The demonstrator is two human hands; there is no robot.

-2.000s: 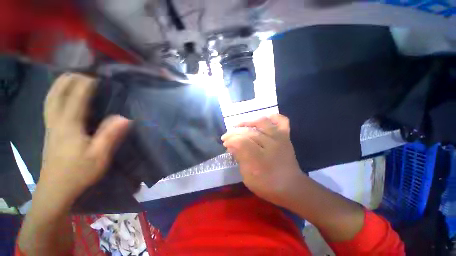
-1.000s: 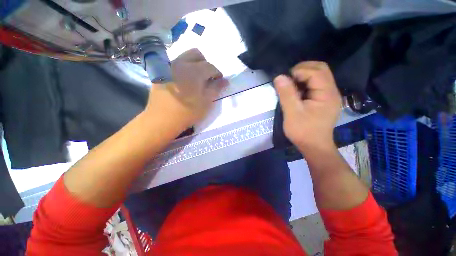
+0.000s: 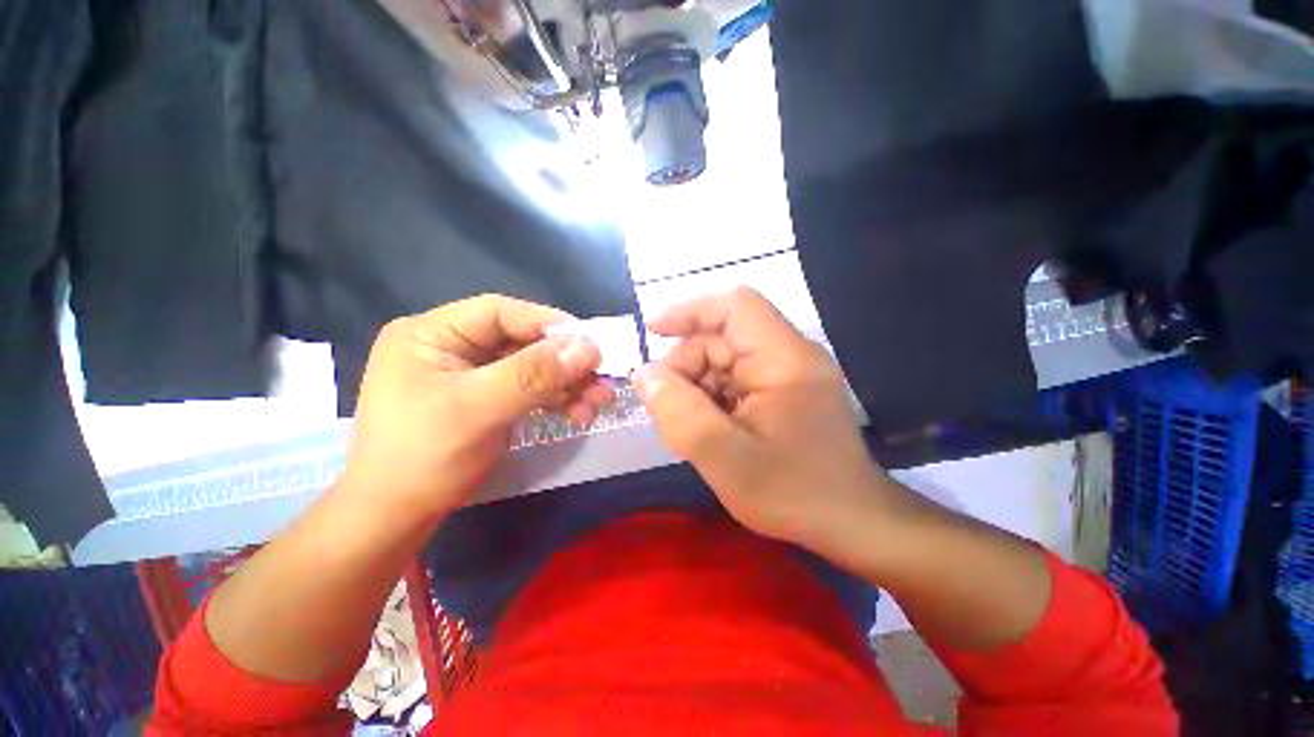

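A black fabric panel lies left of the needle area under the lamp. A thin dark strip runs down from its right corner to my right fingertips. My right hand pinches the strip's lower end near the table's front edge. My left hand is just left of it, thumb and fingers together; whether it holds anything cannot be told. The dark cylindrical attachment hangs above the white table top. The needle is lost in glare.
Another black panel lies at right, over the table's front edge. More black pieces lie at far left. A ruler scale follows the front edge. A small black object is at right. Below are a blue crate and red basket.
My left hand has come back from beside the attachment to the front edge. My right hand has moved left, off the right-hand cloth, to the thin strip. The view has shifted.
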